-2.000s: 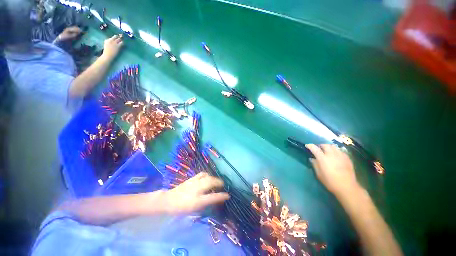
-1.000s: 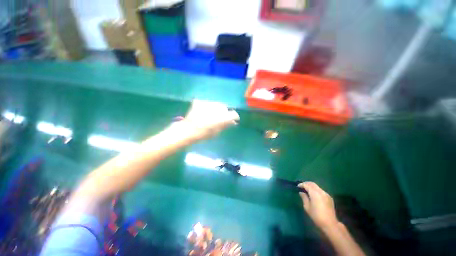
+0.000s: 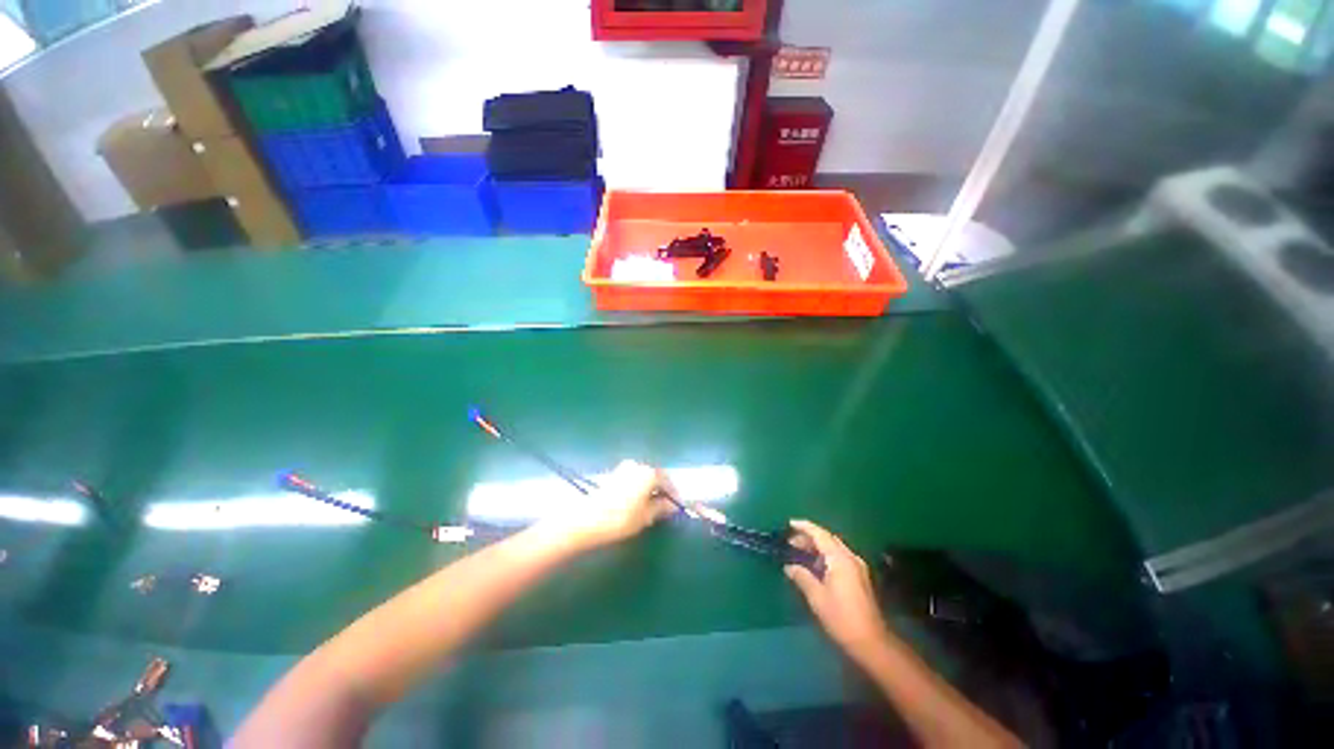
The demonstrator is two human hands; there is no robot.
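My left hand (image 3: 632, 501) is closed on a dark wire lead (image 3: 544, 460) above the green belt. The lead's red and blue end points up and left, and a coppery tip shows just right of my fingers. My right hand (image 3: 828, 568), to the right, is closed on a black sleeve (image 3: 761, 542). The sleeve lies in line with the lead's copper end; whether they touch cannot be told. Another lead (image 3: 344, 502) lies on the belt at the left.
The green belt (image 3: 366, 395) runs across the view. An orange-red tray (image 3: 746, 302) with a few black pieces stands on the far ledge. A black bag (image 3: 1010, 629) lies at the lower right, copper terminals (image 3: 132, 717) at the lower left. A pale machine (image 3: 1244, 220) stands at right.
The view has turned towards the tray and right end. My left hand has come from near the far ledge to the lead beside my right hand. The two hands are now close together.
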